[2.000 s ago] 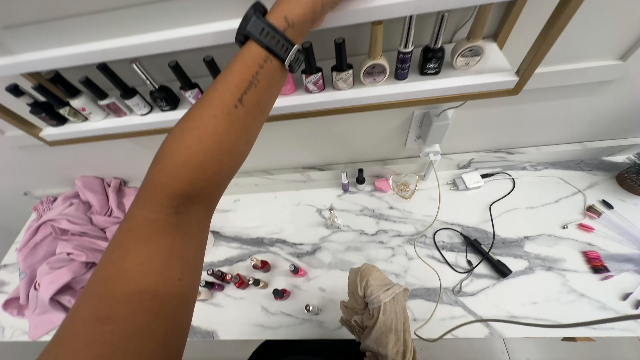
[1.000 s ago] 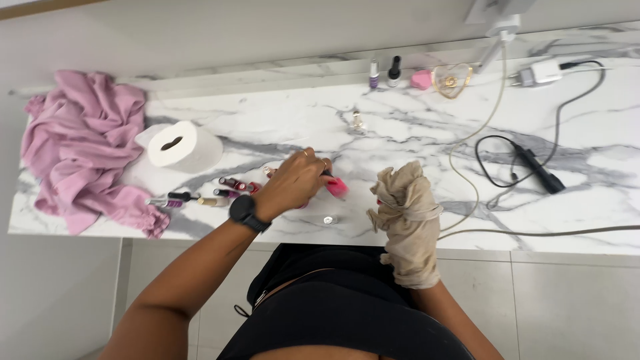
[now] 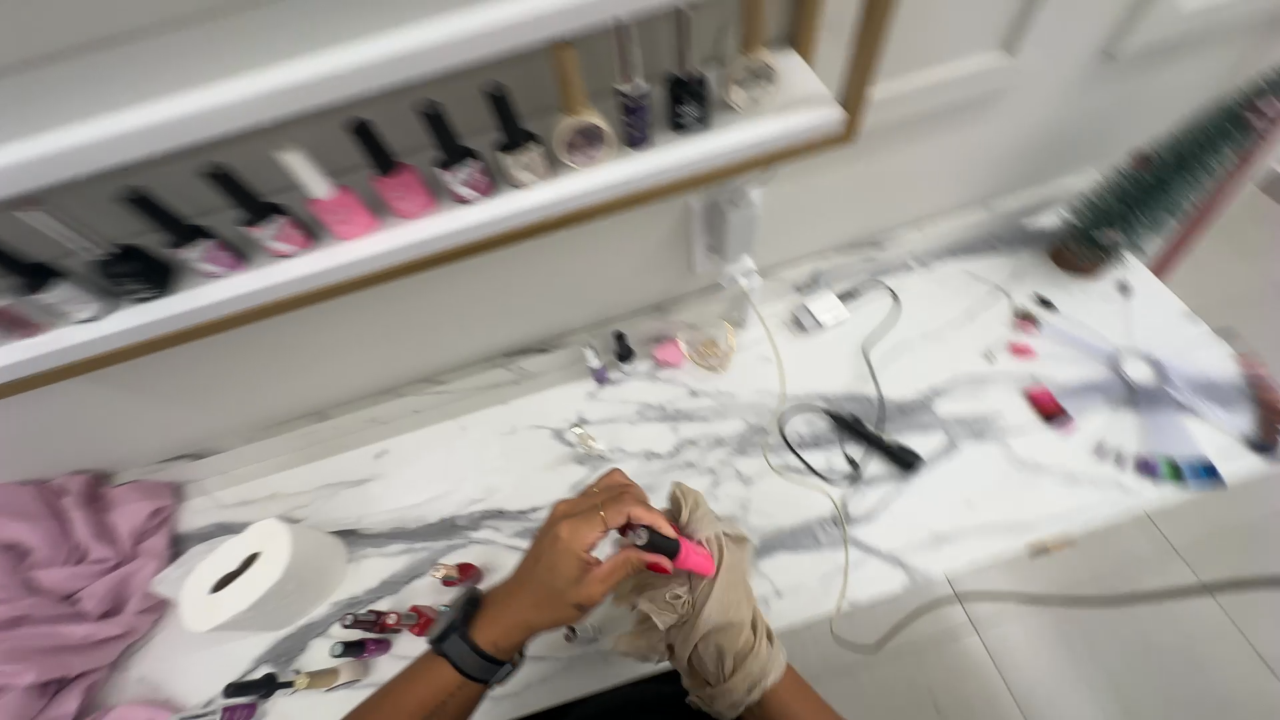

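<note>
A pink nail polish bottle (image 3: pixel 694 558) with a black cap is pinched in the fingers of my left hand (image 3: pixel 570 555), which wears a dark watch. Against the bottle lies a beige cloth (image 3: pixel 722 620) wrapped over my right hand (image 3: pixel 725 600), whose fingers are hidden under it. Left of my watch, several nail polish bottles lie on the marble-patterned counter, among them a red one (image 3: pixel 458 574) and a purple one (image 3: pixel 361 648).
A wall shelf (image 3: pixel 440 235) holds a row of polish bottles. On the counter (image 3: pixel 400 450) are a toilet paper roll (image 3: pixel 262 575), a pink cloth (image 3: pixel 75 580), a black corded device (image 3: pixel 875 440), a charger (image 3: pixel 820 311) and nail color swatches (image 3: pixel 1178 470). A small artificial tree (image 3: pixel 1150 185) stands right.
My left hand came down from the shelf to the counter, then lifted the pink bottle from there to the beige cloth. The view has swung considerably.
</note>
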